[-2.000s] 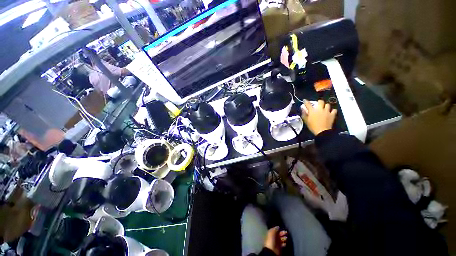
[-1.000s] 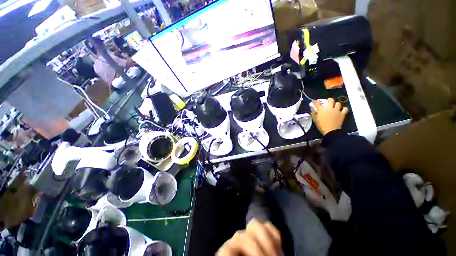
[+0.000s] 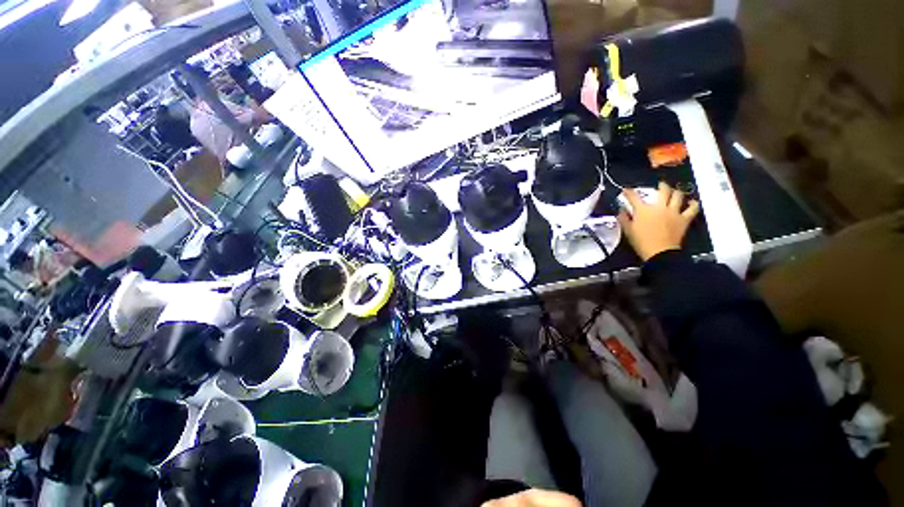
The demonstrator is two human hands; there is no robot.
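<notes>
My right hand (image 3: pixel 658 220) lies over a white computer mouse (image 3: pixel 639 196) at the right end of the bench and covers most of it. My left hand (image 3: pixel 533 498) is low at the bottom edge, mostly cut off; its fingers do not show. Three white dome cameras with black heads stand in a row: left (image 3: pixel 420 213), middle (image 3: pixel 493 198) and right (image 3: pixel 568 179). Thin black cables hang from their bases over the bench edge. Behind them the monitor (image 3: pixel 446 74) shows a bright, partly washed-out picture.
More cameras (image 3: pixel 253 352) lie on the green mat (image 3: pixel 327 446) at left. A cream ring (image 3: pixel 315 284) and a yellow tape roll (image 3: pixel 368 289) lie beside tangled cables. A black cylindrical object (image 3: pixel 674 64), an orange item (image 3: pixel 667 153) and a white strip (image 3: pixel 714 188) are at right. A person (image 3: pixel 213 124) is beyond.
My left hand rose from the lap, then dropped to the bottom edge, mostly out of view. My right hand stays at the mouse. The monitor picture has changed, and the view has shifted slightly.
</notes>
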